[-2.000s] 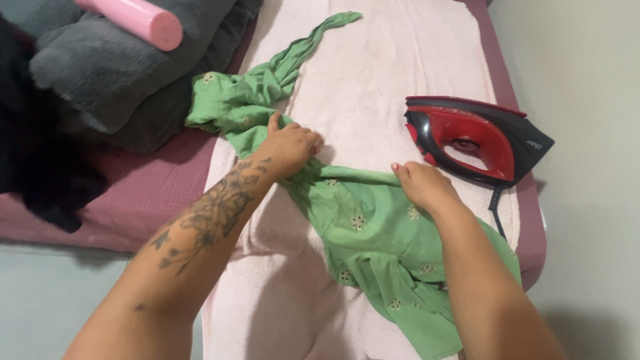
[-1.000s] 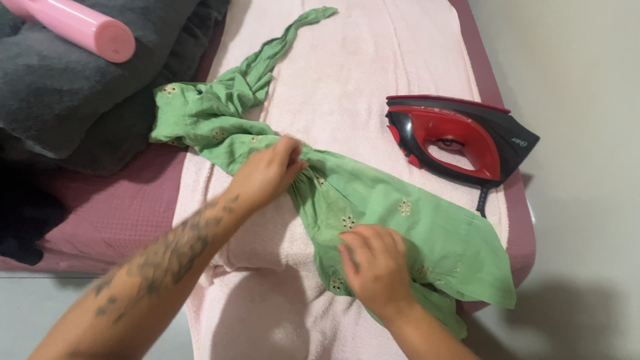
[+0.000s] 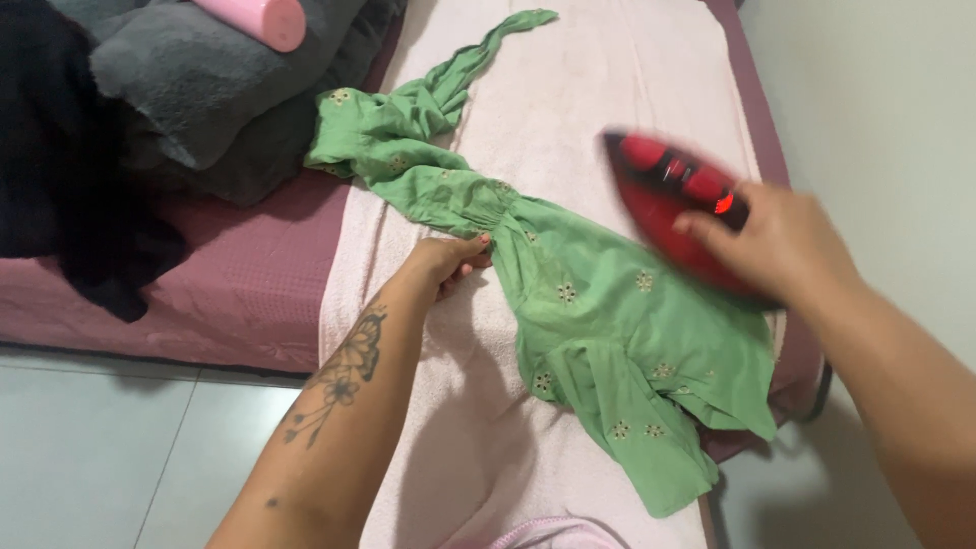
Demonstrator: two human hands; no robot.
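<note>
A green embroidered garment lies spread and partly wrinkled over a pale pink towel. My left hand pinches the garment's edge at its gathered seam, fingers partly hidden. In my right hand is a red and black clothes iron, blurred, tilted on its side over the upper right part of the garment. Whether its soleplate touches the cloth cannot be told. A twisted strip of the garment reaches toward the far end of the towel.
Grey plush fabric is heaped at the left, with a pink cylindrical container on it and black cloth beside it. The towel covers part of a mauve mattress. Tiled floor shows at lower left.
The iron stood at the towel's right side and is now held in my right hand, which has left the garment. My left hand has stayed near the gathered seam.
</note>
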